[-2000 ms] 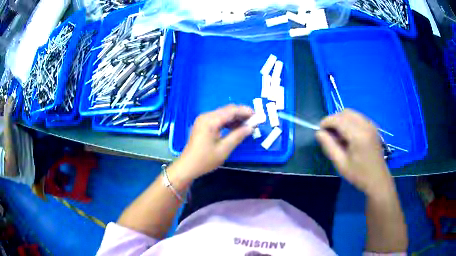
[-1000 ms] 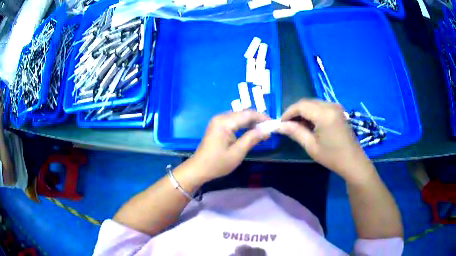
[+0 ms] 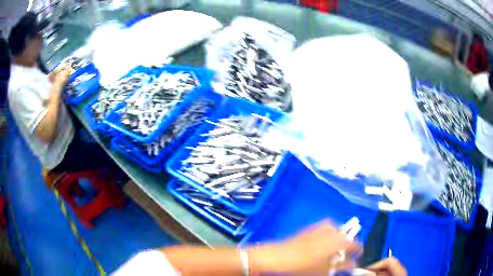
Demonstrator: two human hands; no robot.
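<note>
My left hand is low in the view, blurred, its fingers bent around a small pale piece at the bottom edge, seemingly a white sleeve. My right hand is close to its right, mostly cut off by the bottom edge; only some fingers show and its grip is unclear. White sleeves show just beyond my left fingertips, in the blue middle tray. The blue right tray is partly in view, with a thin pale rod tip at its left side.
Stacked blue trays of silver tubes and rodded parts stand left. A large clear bag with white pieces and a smaller bag of tubes lie behind. More filled trays are right. A person works far left near a red stool.
The view has swung left and up, showing more bench, bags and a person. My hands now appear lower and partly cut off, still close together.
</note>
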